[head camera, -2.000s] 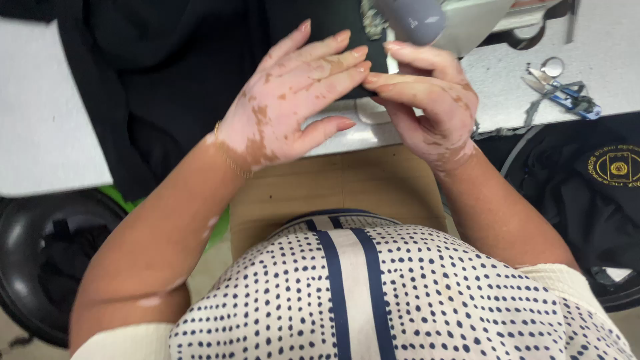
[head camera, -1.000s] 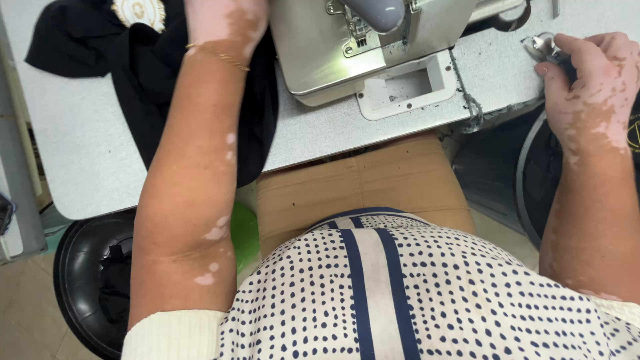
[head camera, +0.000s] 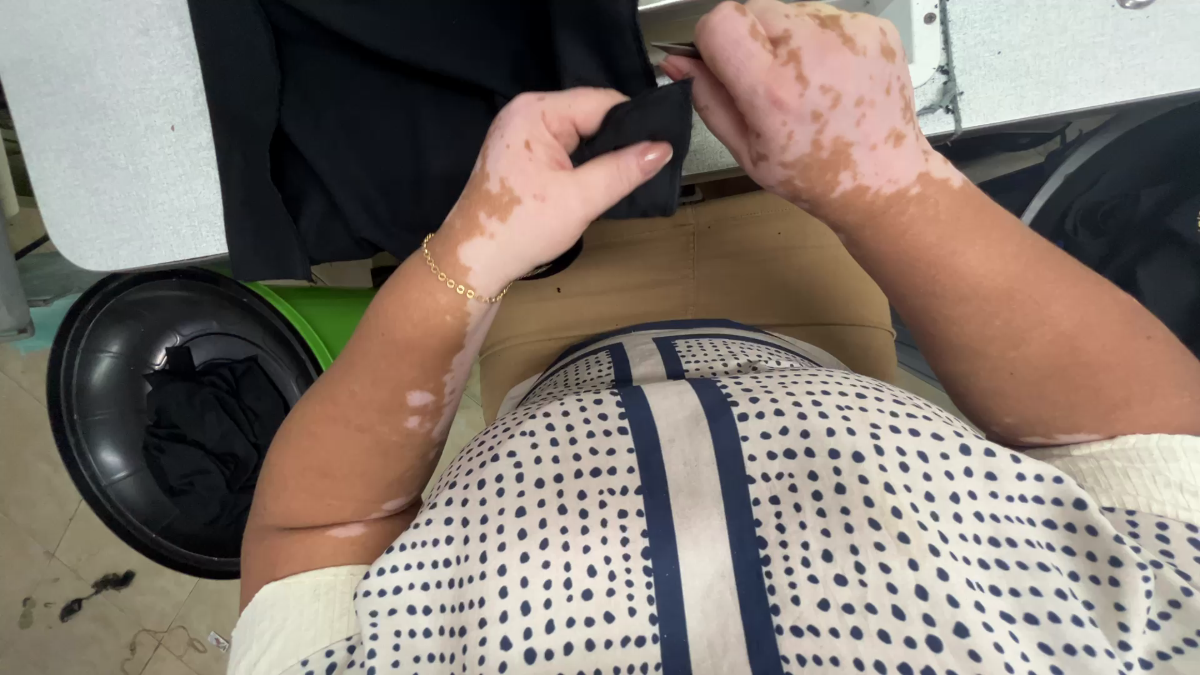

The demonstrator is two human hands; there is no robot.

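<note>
Black fabric (head camera: 403, 122) lies over the near edge of the work table and hangs down a little. My left hand (head camera: 553, 178) grips a folded edge of it, the thumb pressed on top. Just to the right, my right hand (head camera: 806, 94) is closed around a small metal tool whose pointed tip (head camera: 675, 49) shows beside the fabric's edge. It looks like thread snips, though most of it is hidden inside the fist. The two hands are close together but apart.
The light grey table (head camera: 112, 122) has its near edge below the hands. A black round tub (head camera: 75, 375) with dark cloth stands at lower left, beside a green container (head camera: 319, 309). Part of the sewing machine bed (head camera: 926, 42) shows behind my right hand. More dark material (head camera: 1116, 178) is at right.
One second ago my right hand was at the metal tool on the table's right side; it is now beside my left hand with a tool in it. The black fabric has come nearer the table's front edge.
</note>
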